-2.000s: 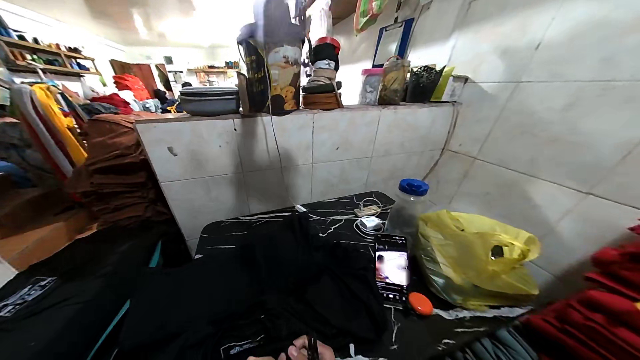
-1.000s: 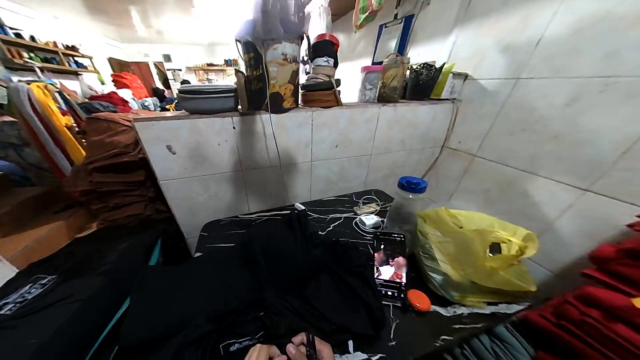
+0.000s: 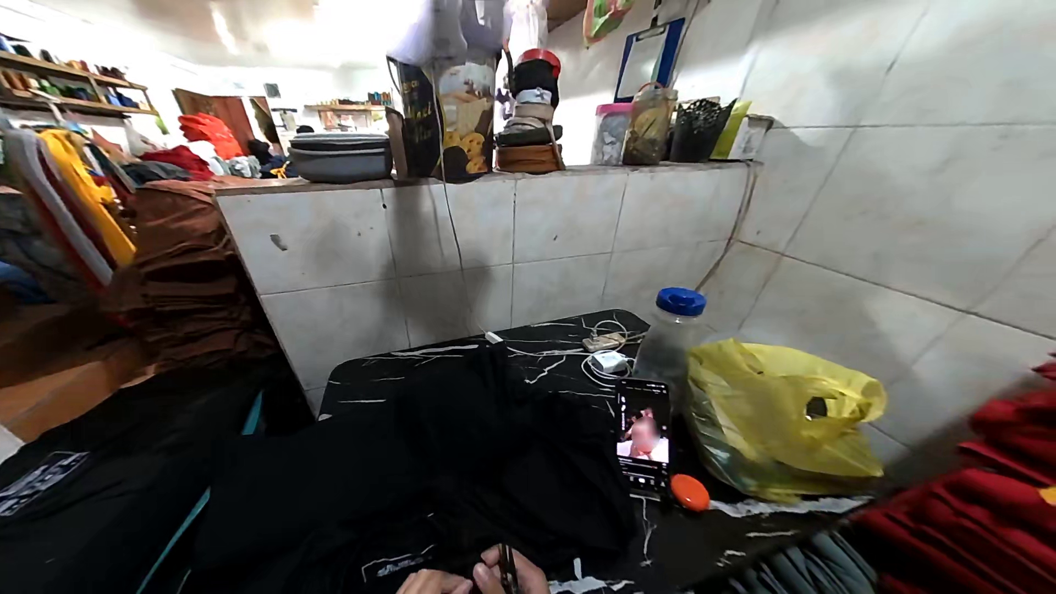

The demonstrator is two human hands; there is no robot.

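Observation:
Black fabric garments with a small white print lie bunched over a black table with white veins. At the bottom edge, my right hand is closed on a small dark tool, perhaps thread snips, held upright. My left hand is beside it, low on the black cloth, partly cut off by the frame; whether it pinches the cloth cannot be told. To the right of the cloth a smartphone stands upright with its screen lit, and an orange round object is by its base.
A yellow plastic bag and a clear jar with a blue lid stand at the right. A white charger with cables lies behind the phone. Red folded cloth is piled far right. A tiled half wall rises behind the table.
My left hand comes into view beside my right hand between the first and second frames and is slightly lower now. The picture on the phone's screen has changed.

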